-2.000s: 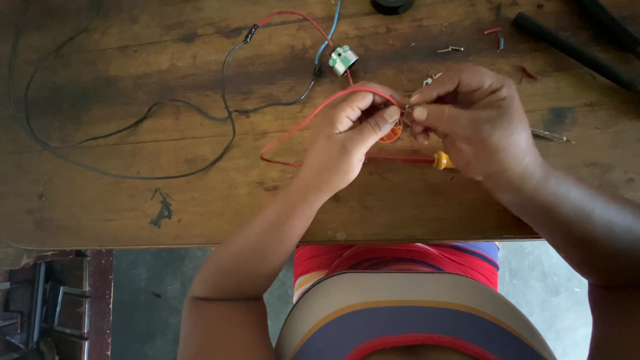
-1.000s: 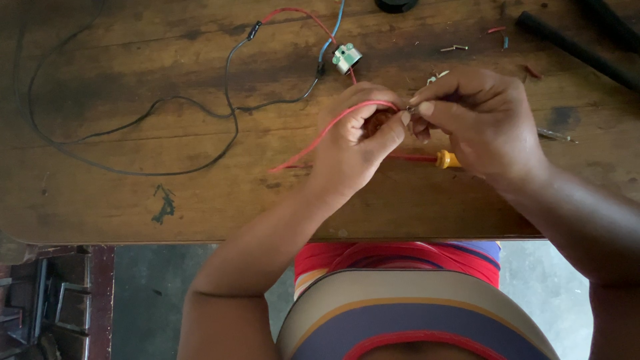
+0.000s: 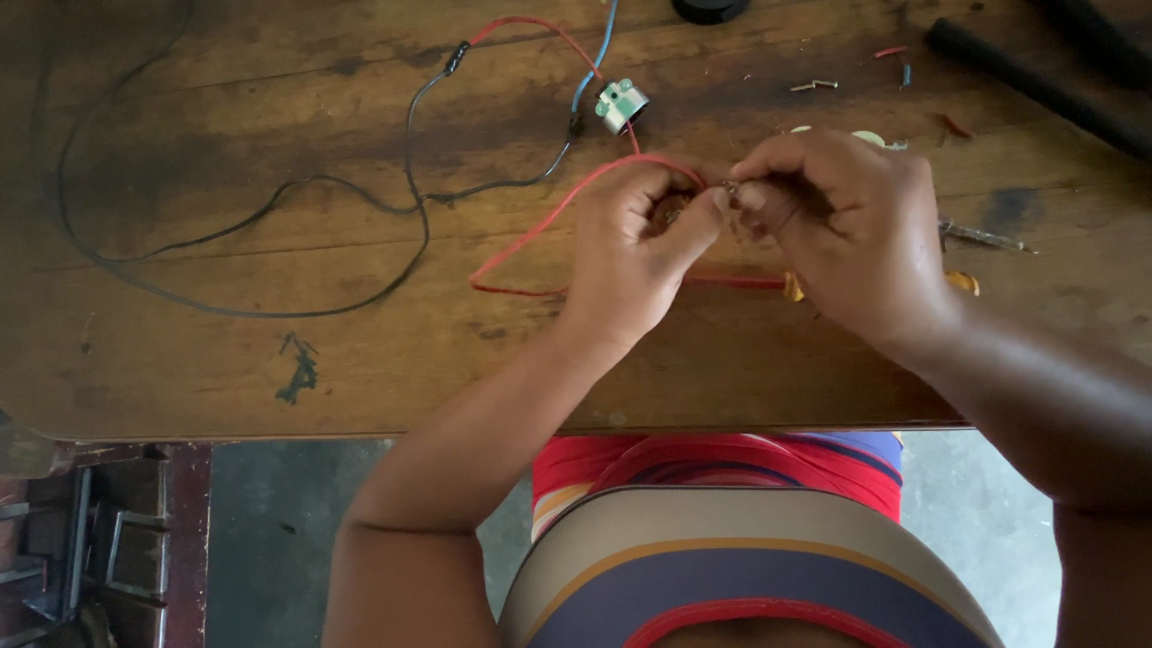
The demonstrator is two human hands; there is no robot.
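My left hand [image 3: 643, 238] is closed on a red wire [image 3: 576, 196], whose loop arches over the knuckles and comes back to the table at the left. Something small and coppery, partly hidden, sits within its fingers. Thumb and forefinger of my right hand [image 3: 837, 216] pinch a tiny end right at the left fingertips; what exactly is too small to tell. Beyond the hands lies a small round metal part with a green-and-white face [image 3: 621, 106], joined to red and blue wires. Under the right hand a tool with a red shaft and yellow handle [image 3: 793, 286] is partly covered.
A long black cable [image 3: 270, 314] loops over the wooden table at the left. Small screws [image 3: 814, 85], wire scraps [image 3: 889, 52] and a thin pointed metal tool [image 3: 990, 238] lie at the right. Black tubes [image 3: 1035, 85] rest at the upper right, a round black object [image 3: 710, 7] at the top.
The red wire at my left hand has shifted: its loop became a straighter free length, and now a loop shows again. Both hands stay together, fingertips touching.
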